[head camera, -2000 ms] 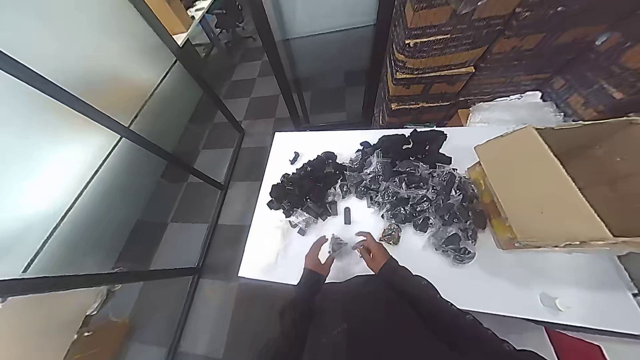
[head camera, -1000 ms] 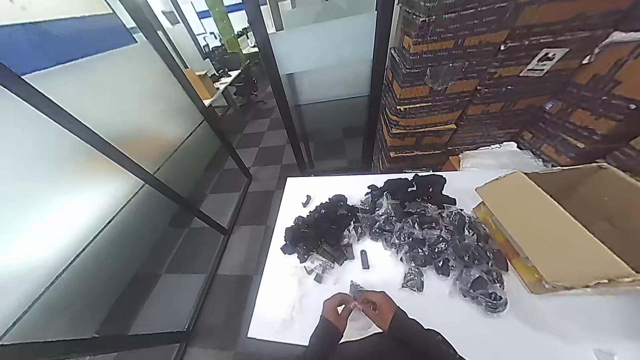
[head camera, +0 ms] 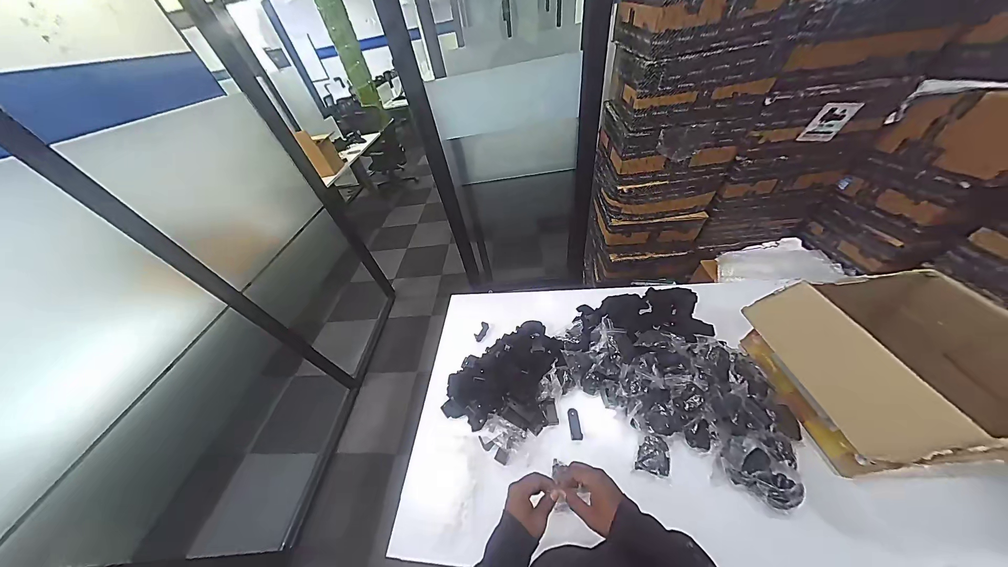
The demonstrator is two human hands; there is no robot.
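My left hand (head camera: 529, 502) and my right hand (head camera: 592, 496) meet near the front edge of the white table (head camera: 441, 504). Their fingertips pinch a small clear plastic bag (head camera: 560, 471); what is in it cannot be made out. Beyond them a single black elongated part (head camera: 575, 424) lies by itself. A heap of loose black parts (head camera: 508, 370) is at the left. To its right spreads a larger pile of black items in clear bags (head camera: 669, 382). One bagged black item (head camera: 652, 455) lies apart, right of my hands.
An open cardboard box (head camera: 858, 362) stands on the table's right side. One small black piece (head camera: 482, 331) lies near the far left corner. Stacked wrapped cartons (head camera: 661, 157) rise behind the table. Framed glass panels (head camera: 157, 236) stand at the left, beside a checkered floor (head camera: 378, 339).
My hands were apart around a small bag two seconds ago; now they are together, pinching it. The view has tilted up.
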